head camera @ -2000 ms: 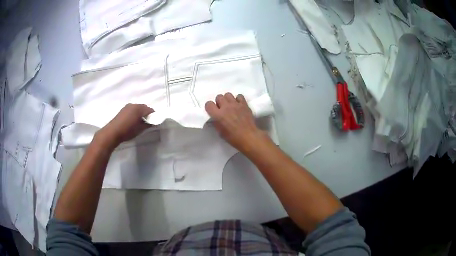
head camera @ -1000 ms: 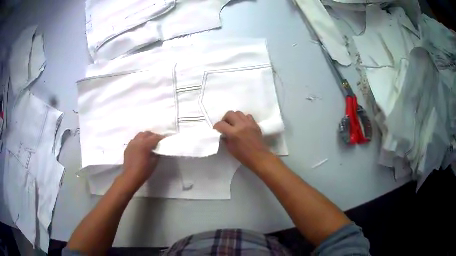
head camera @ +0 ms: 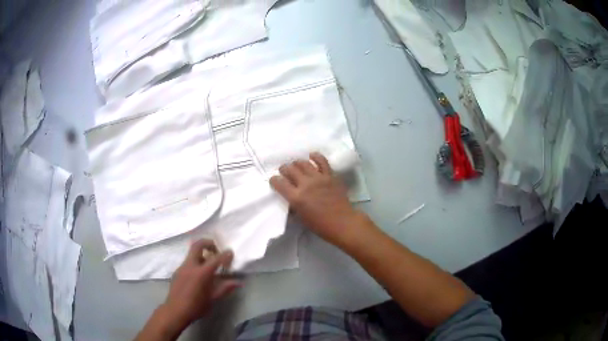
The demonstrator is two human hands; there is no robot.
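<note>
A white front panel (head camera: 157, 160) lies in front of me on another white panel (head camera: 153, 263), whose lower edge shows beneath it. The top panel has a large rounded pocket piece at left and a pointed patch pocket (head camera: 300, 120) at right, joined by short double stitch bars. My right hand (head camera: 313, 193) grips its lower right edge, which is rolled up; the fingertips are partly hidden by the cloth. My left hand (head camera: 200, 276) is slightly blurred at the lower edge, fingers apart, with no cloth visibly pinched.
Red-handled shears (head camera: 458, 146) lie on the grey table (head camera: 393, 160) at right, beside a rumpled white heap (head camera: 547, 133). A narrow strip (head camera: 423, 43) lies by the blades. More panels lie beyond (head camera: 227, 23) and at left (head camera: 33, 220). Small thread bits are scattered at right.
The panel's lower left part has been unfolded flat, showing the pocket's rounded corner. My left hand has moved down towards me and let go of the edge. My right hand stays at the rolled edge.
</note>
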